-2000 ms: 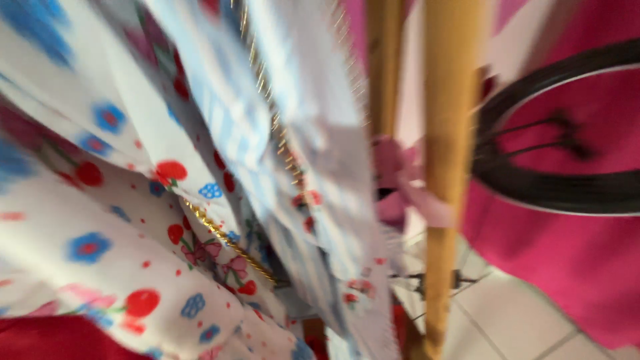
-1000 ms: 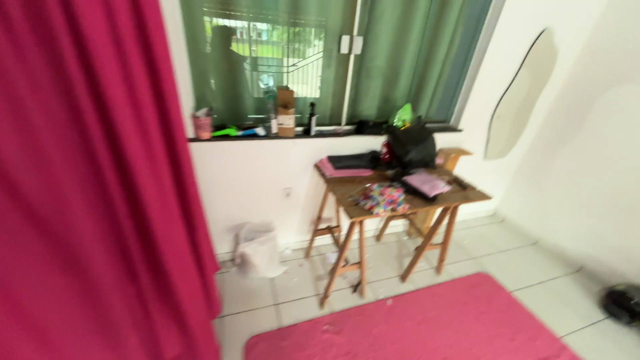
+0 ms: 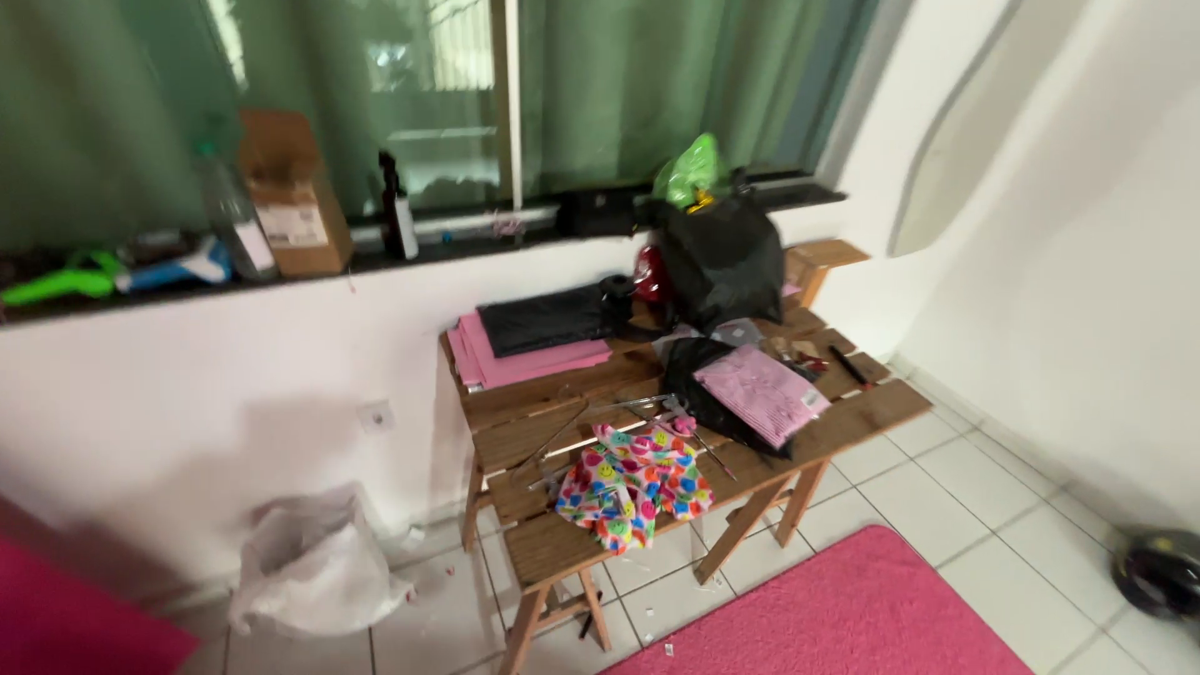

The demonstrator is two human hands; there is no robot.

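Observation:
Neither of my hands is in view. A slatted wooden table stands below the window. Near its front edge lies a colourful smiley-print garment, with clear plastic hangers behind it. To the right, a folded pink striped cloth rests on a black plastic bag. At the back left a folded black plastic item lies on pink folded sheets. A bulky black bag stands at the back right, beside a red shiny item.
The dark windowsill holds an open cardboard box, a clear bottle, a dark spray bottle and green and blue tools. A white plastic bag sits on the tiled floor. A pink rug lies before the table; a black round object is at right.
The view has swung from hanging printed garments and a wheel to the window and table, which now appear closer. The magenta curtain that filled the left side shows only at the lower left.

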